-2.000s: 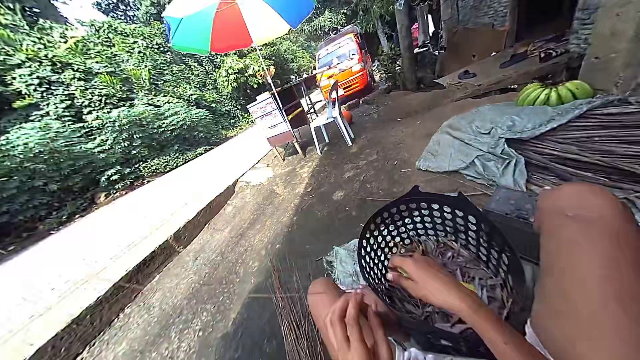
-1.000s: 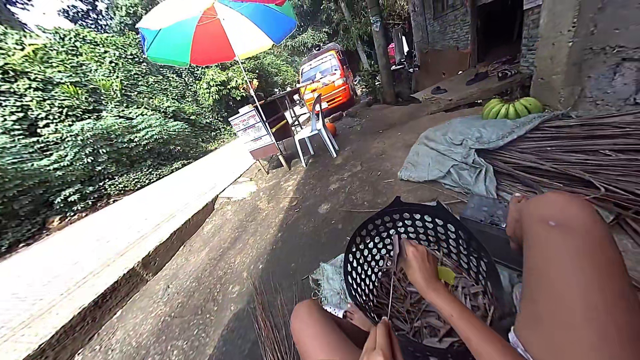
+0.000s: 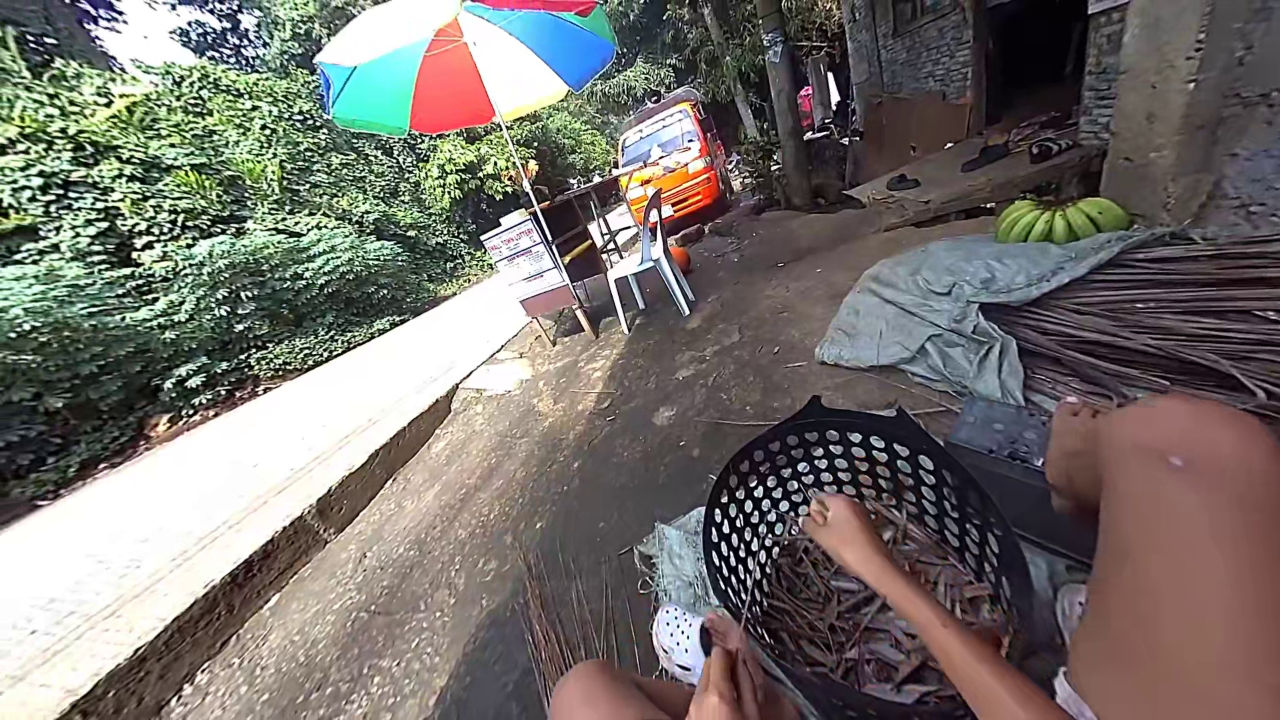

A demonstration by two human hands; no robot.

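Note:
My left hand (image 3: 728, 682), at the bottom, pinches the lower end of a thin leaf rib (image 3: 752, 575) that stands up along the near left side of a black perforated plastic basket (image 3: 870, 425). Over the basket, my right hand (image 3: 838, 528) is closed, fingertips seemingly on the rib's upper part; whether it also holds a small tool cannot be told. Brown dry leaf scraps (image 3: 850, 620) lie in the basket below it. To the left, thin ribs (image 3: 570, 620) lie on the ground. A large bundle of long dry fronds (image 3: 1160, 320) is at the right, partly under a grey-green sack (image 3: 930, 300).
My bent knees flank the basket. A white perforated clog (image 3: 680, 640) is beside it, and a dark flat block (image 3: 1000, 432) behind. Green bananas (image 3: 1062, 220) rest beyond the sack. Farther off stand a white plastic chair (image 3: 648, 262), a table under a colourful umbrella (image 3: 470, 60) and an orange vehicle (image 3: 675, 165).
My right hand was lower among the scraps two seconds ago, then held a dark flat piece upright over the basket. That piece no longer shows. The yellow thing near my right wrist is out of sight.

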